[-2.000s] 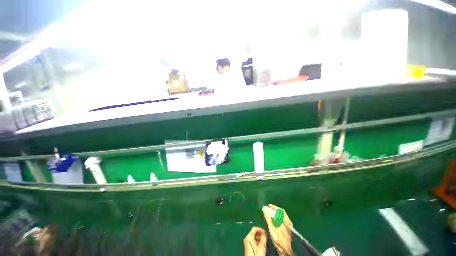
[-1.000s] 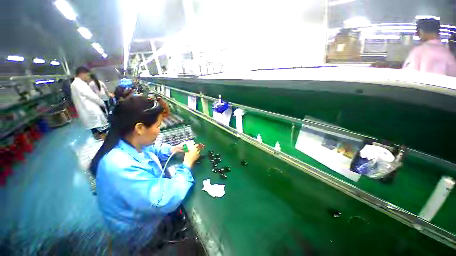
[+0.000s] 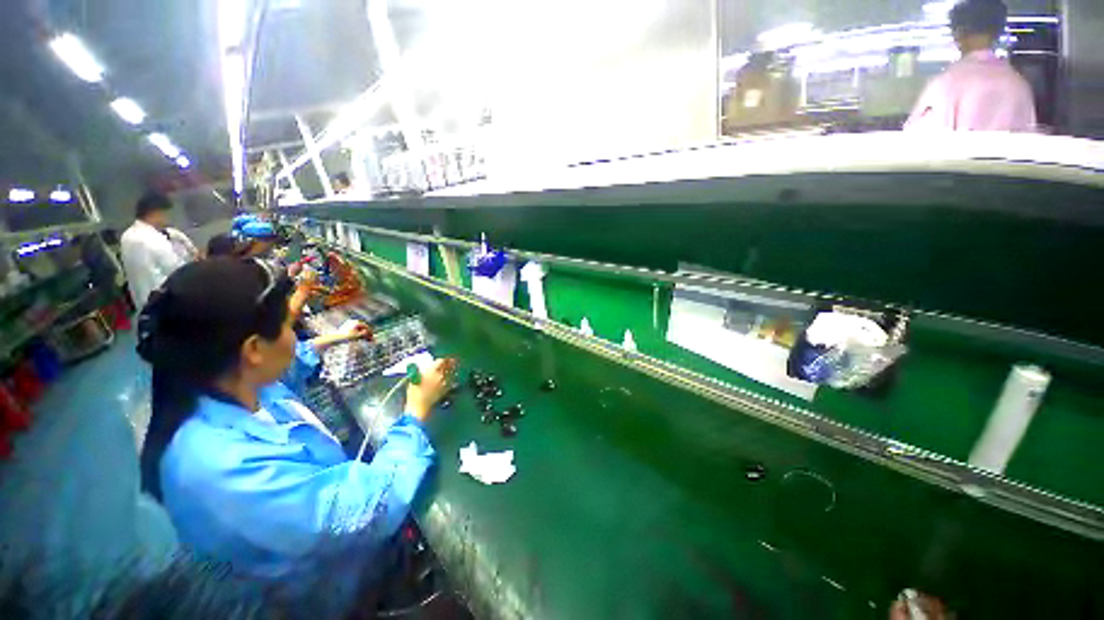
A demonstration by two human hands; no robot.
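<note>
A hand, by its place most likely my right hand [image 3: 916, 606], shows only as fingertips at the bottom edge, right of centre. It is small, blurred and cut off. A pale spot shows at the fingertips, but I cannot tell what it is or whether it is held. My left hand is not in view. A small black part [image 3: 754, 472] lies on the dark-green belt [image 3: 642, 521], up and left of the fingertips. A hair-thin pale wire loop [image 3: 809, 491] lies beside it.
At left a person in a blue smock [image 3: 272, 484] holds a green-headed syringe [image 3: 413, 373] with a hose. Near them lie several black parts [image 3: 487, 388] and a crumpled white tissue [image 3: 487, 463]. Behind the metal rail [image 3: 726, 383] are a clear bag [image 3: 847, 351] and a white strip [image 3: 1011, 418].
Two seconds ago both my hands showed at bottom centre, the right with the green-headed syringe. The view has swung left. Since one second ago, fingertips have come in at the bottom right.
</note>
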